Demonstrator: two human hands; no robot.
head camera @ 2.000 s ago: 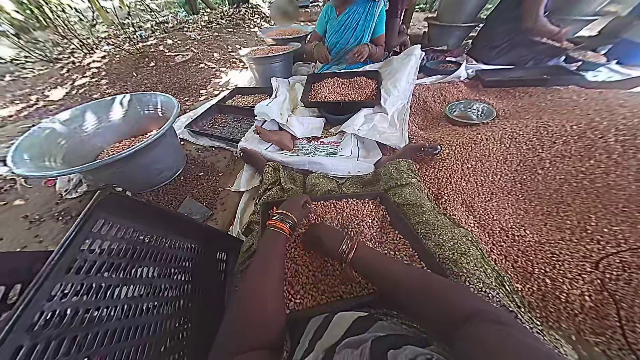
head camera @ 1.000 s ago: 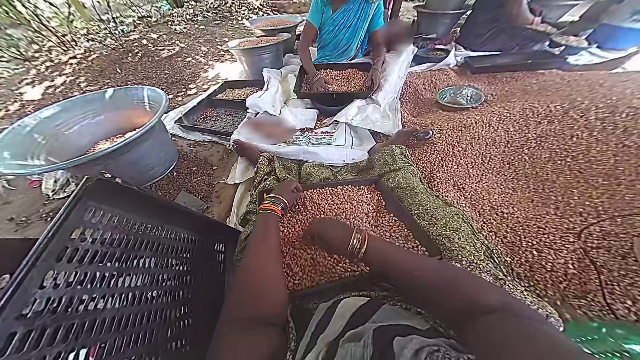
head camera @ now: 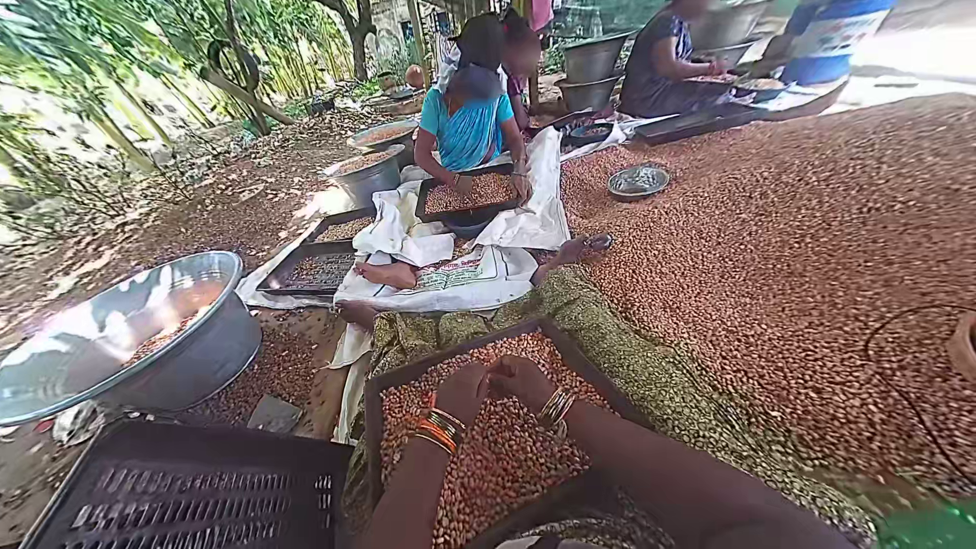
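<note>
A dark rectangular tray (head camera: 374, 427) rests on my lap, filled with reddish-brown nuts or seeds (head camera: 511, 465). Over its middle, my left hand (head camera: 462, 393), with orange and gold bangles at the wrist, meets my right hand (head camera: 522, 381), which wears gold-coloured bangles. The fingertips touch or nearly touch just above the nuts. Whether something small is pinched between them cannot be made out. Patterned green cloth (head camera: 648, 366) covers my legs on both sides of the tray.
A large metal tub (head camera: 229, 328) and a black slotted crate (head camera: 191, 488) stand at the left. Opposite sits a person in blue (head camera: 469, 130) with a tray (head camera: 422, 200). A wide heap of nuts (head camera: 801, 267) spreads at the right, bearing a metal bowl (head camera: 639, 183). White sacks (head camera: 534, 229) lie ahead.
My hands were apart over the tray one second ago and are now together at its middle. The view has tilted upward.
</note>
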